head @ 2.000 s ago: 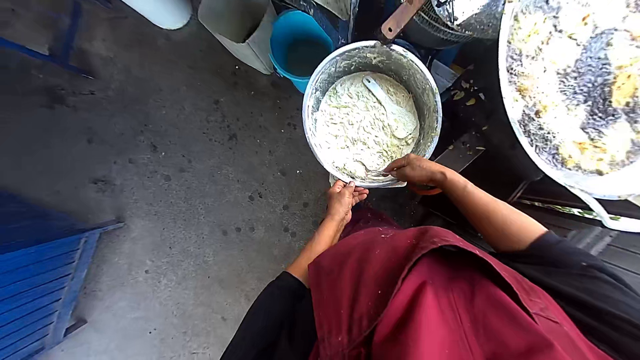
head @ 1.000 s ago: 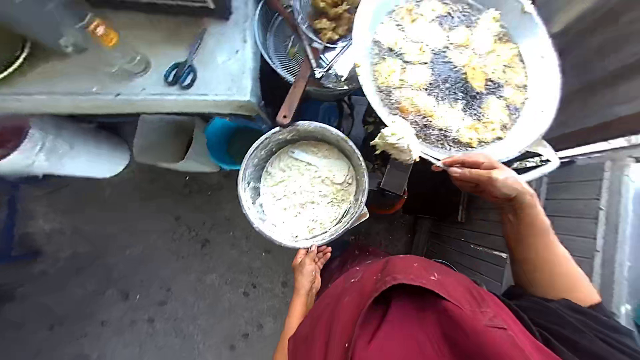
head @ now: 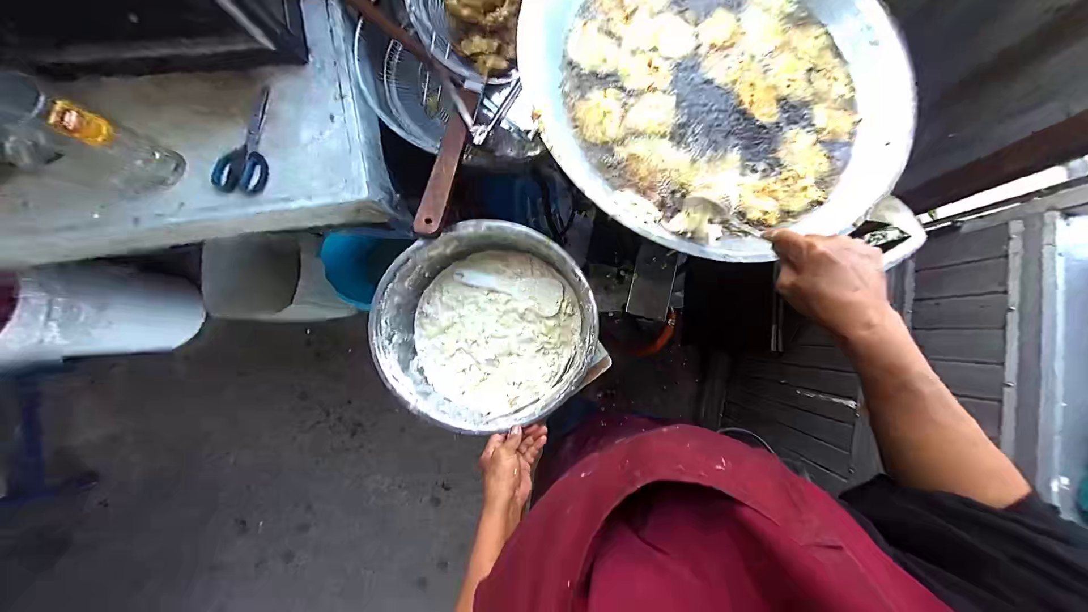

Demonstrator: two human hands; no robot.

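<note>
My right hand point(head: 833, 276) is closed on the handle of a metal spoon point(head: 707, 212), whose bowl is at the near edge of the oil in a large metal pan point(head: 888, 110). Pale and golden clumps of battered food point(head: 650, 115) fry in the bubbling oil. My left hand point(head: 512, 459) is at the near rim of a round metal pot point(head: 395, 340); its fingertips touch the rim, and whether they grip it is unclear. Thick pale batter with shreds point(head: 489, 357) fills the pot's bottom, and a white scoop point(head: 510, 287) lies on it.
Scissors point(head: 246, 153) and a glass bottle point(head: 127, 153) lie on the counter point(head: 297, 200) at left. Blue point(head: 361, 268) and whitish point(head: 255, 276) buckets stand below its edge. A wooden handle point(head: 442, 178) reaches the pot's rim. Fried pieces point(head: 484, 38) sit in a wire strainer behind.
My right hand was at the batter pot, then at the pan's edge with a clump of batter on the spoon. Now the spoon is in the oil. The view has swung toward the pan.
</note>
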